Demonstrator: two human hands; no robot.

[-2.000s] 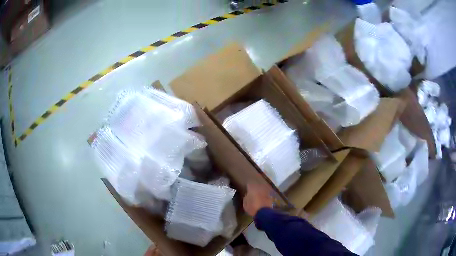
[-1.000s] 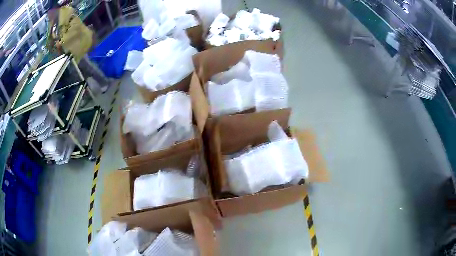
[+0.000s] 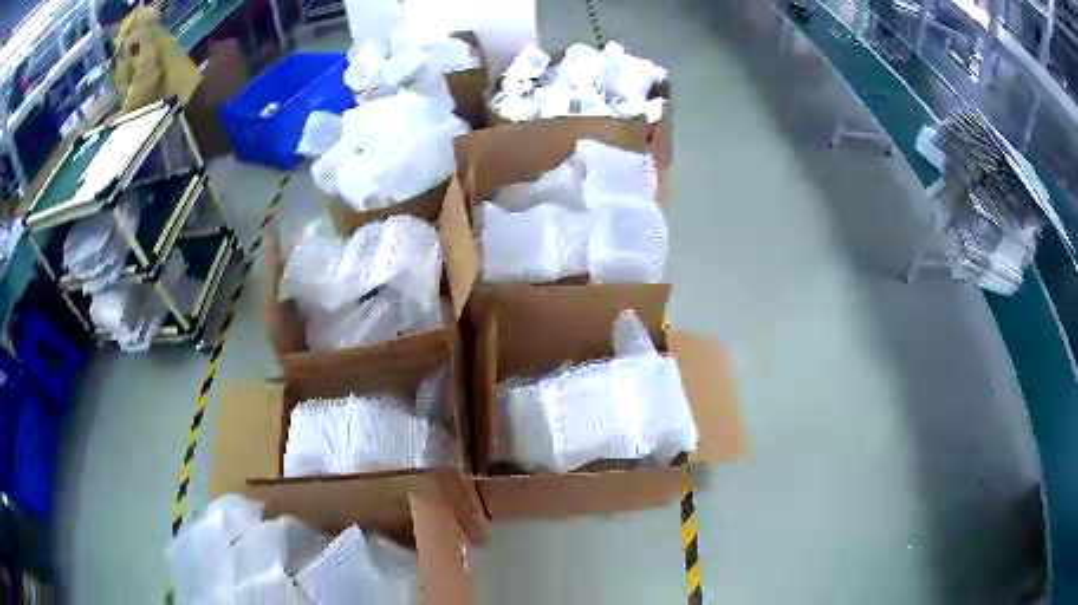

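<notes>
Neither of my hands is in the picture. Open brown cardboard cartons stand on the floor in two touching columns. The nearest carton, cut off by the bottom edge, holds loose white air column cushioning. Behind it a carton holds a row of ribbed air column bags. The front carton of the right column holds more ribbed bags, one standing up at the back. The cartons behind hold further cushioning.
A blue bin stands at the back left beside a wheeled rack. A person in a yellow jacket is behind the rack. A green-topped workbench runs along the right. Yellow-black tape marks the floor. Blue bins are at the left edge.
Two seconds ago, my hand was at a carton's rim close below. The view has since swung up and away, and my hands have left the picture. The cartons look unmoved over the last second.
</notes>
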